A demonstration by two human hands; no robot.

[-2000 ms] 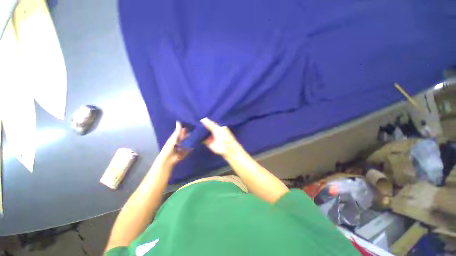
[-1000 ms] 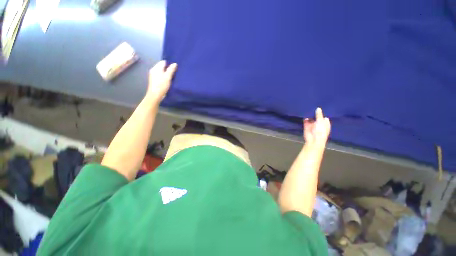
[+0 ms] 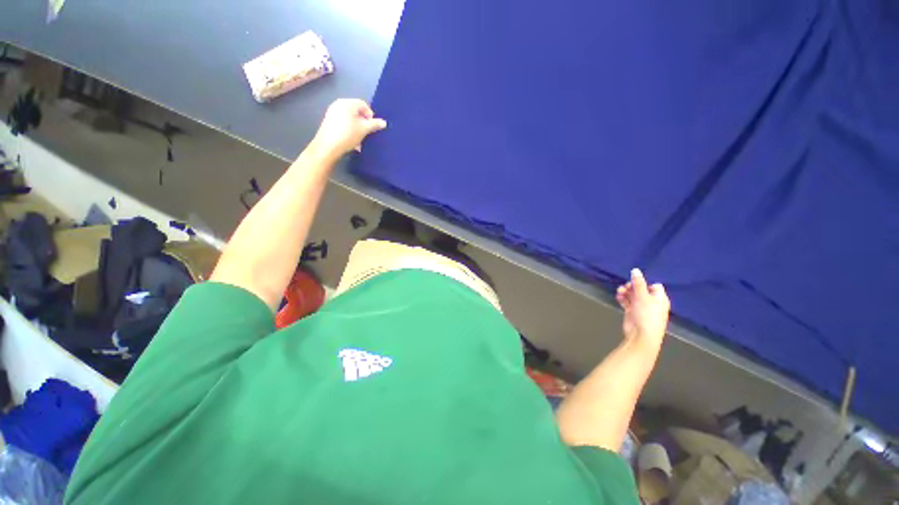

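Note:
The blue fabric (image 3: 572, 128) covers the right of the table, with diagonal folds running up from its near edge. My left hand (image 3: 347, 128) is at the fabric's near left corner, fingertips pinched on its edge. My right hand (image 3: 644, 304) is at the near edge farther right, thumb and fingertips pinched on the cloth. The near edge between my hands lies along the table edge and is slightly ragged.
A pale block weight (image 3: 289, 66) lies on the grey tabletop (image 3: 177, 69) left of the fabric. A wooden stick end (image 3: 848, 392) sticks out at the right edge. Boxes with dark scraps (image 3: 128, 286), blue cloth (image 3: 49, 424) and a red-orange object (image 3: 299, 299) are below.
My hands have gone from bunched together on the fabric to wide apart along its near edge. The bunched cloth is spread out. Since the last frame, diagonal folds have appeared above my right hand.

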